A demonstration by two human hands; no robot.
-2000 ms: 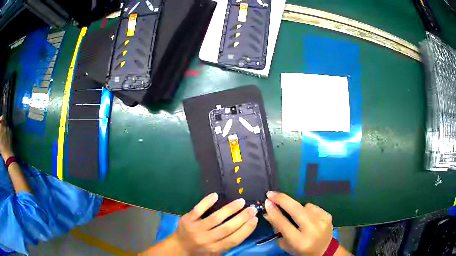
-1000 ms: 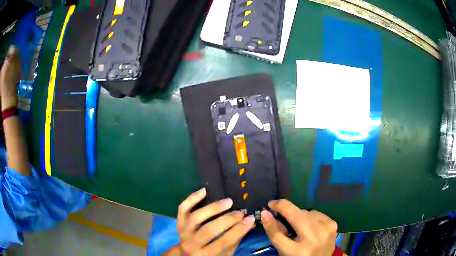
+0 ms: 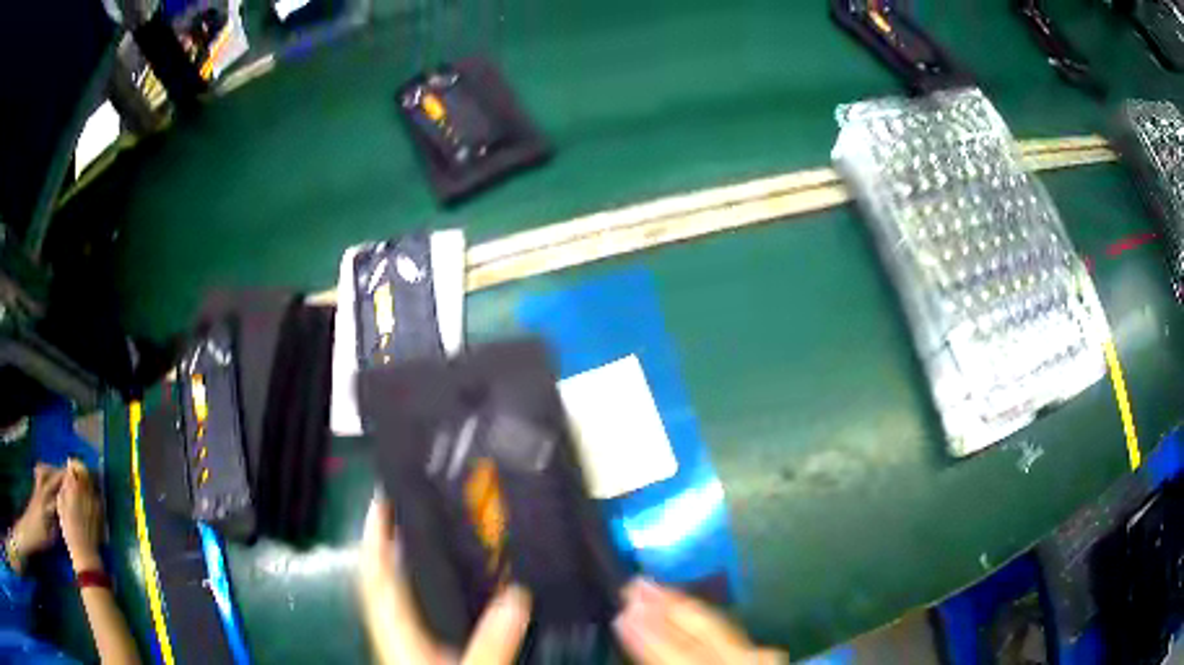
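A phone mid-frame (image 3: 455, 520), blurred, lies open side up on a black foam pad (image 3: 558, 377), with an orange flex strip down its middle. My left hand (image 3: 416, 617) grips the pad's left and near side, thumb on top near the frame's bottom end. My right hand (image 3: 682, 630) is blurred at the pad's near right corner; its grip is unclear. No tweezers can be made out. The pad covers the lower part of a white board (image 3: 452, 292) bearing another phone mid-frame (image 3: 396, 312).
At left, a third mid-frame (image 3: 212, 429) lies on stacked foam pads (image 3: 296, 429). A white sheet (image 3: 623, 429) sits on blue film (image 3: 610, 305). Clear component trays (image 3: 974, 260) are at right. Across the pale rail (image 3: 649, 227) lies another phone frame (image 3: 461, 124). A coworker's hands (image 3: 65, 507) are at left.
The view has swung, showing more of the bench's far side and right. The pad and mid-frame have moved away from me to beside the white board. My hands have left the frame's bottom-end part.
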